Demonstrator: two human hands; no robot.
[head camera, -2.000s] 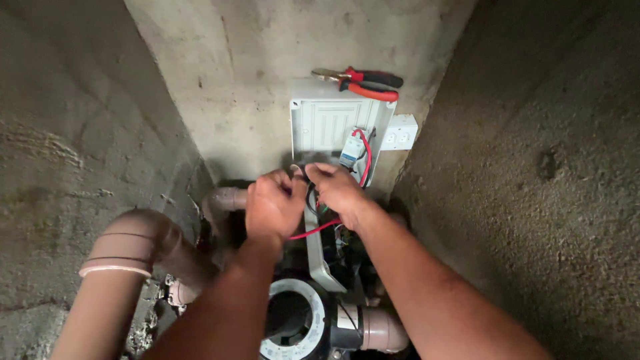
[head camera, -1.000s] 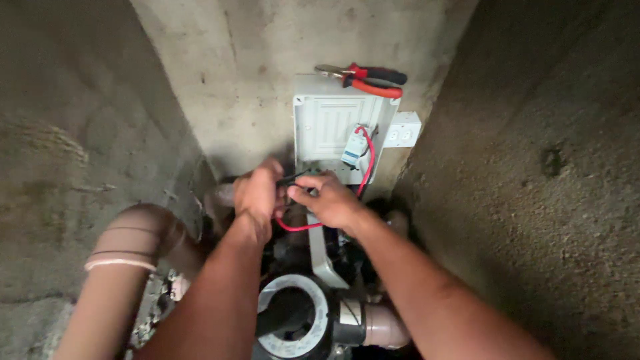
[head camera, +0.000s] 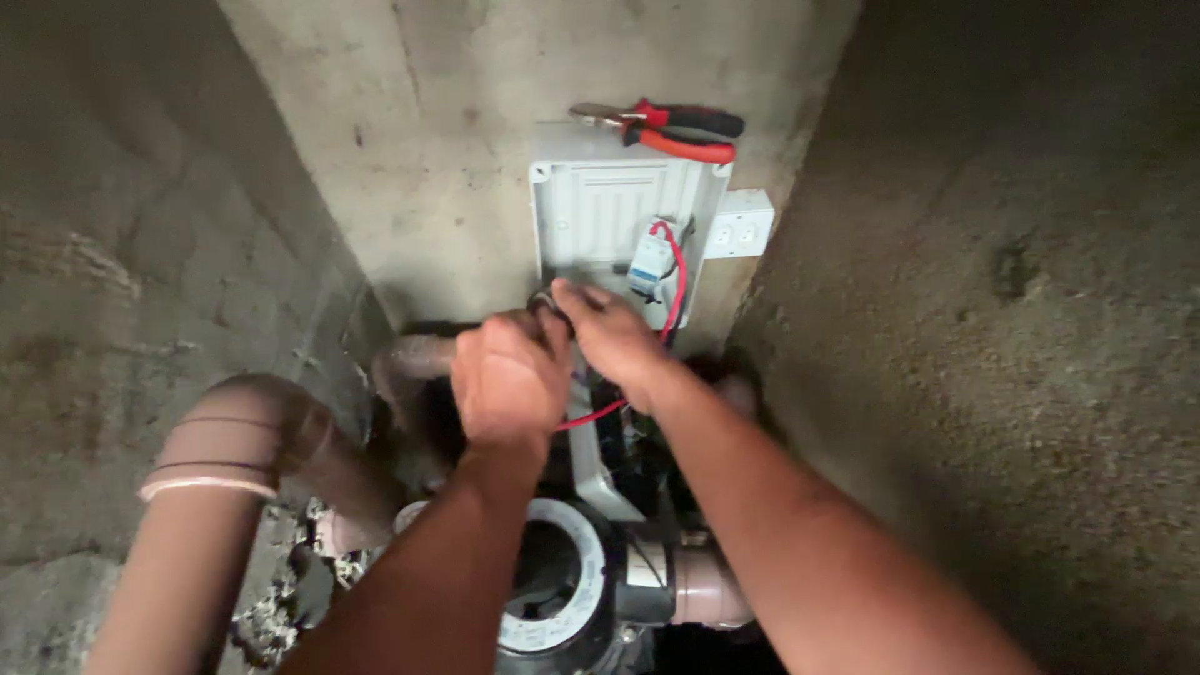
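My left hand (head camera: 514, 375) and my right hand (head camera: 614, 342) meet at the lower left corner of an open grey plastic enclosure (head camera: 553, 234). Their fingers pinch a dark cable end between them, largely hidden and blurred. Inside the enclosure a small grey-white circuit breaker (head camera: 649, 261) sits tilted, with a red wire (head camera: 681, 281) looping from its top and down behind my right wrist. The red wire shows again below my hands. Combination pliers (head camera: 656, 129) with red and black handles lie on the enclosure's top edge. The enclosure's narrow grey cover (head camera: 592, 469) stands below my hands.
A white double socket (head camera: 741, 225) is fixed beside the enclosure. At the bottom is a black pump housing with a pale ring (head camera: 591, 572), joined to a pinkish-brown pipe (head camera: 708, 586). A large pipe elbow (head camera: 230, 431) stands at left. Rough concrete walls (head camera: 984, 281) close in on both sides.
Since one second ago, my hands have come closer together and the red wire's lower loop is more covered by them. The pliers and the breaker stay where they were.
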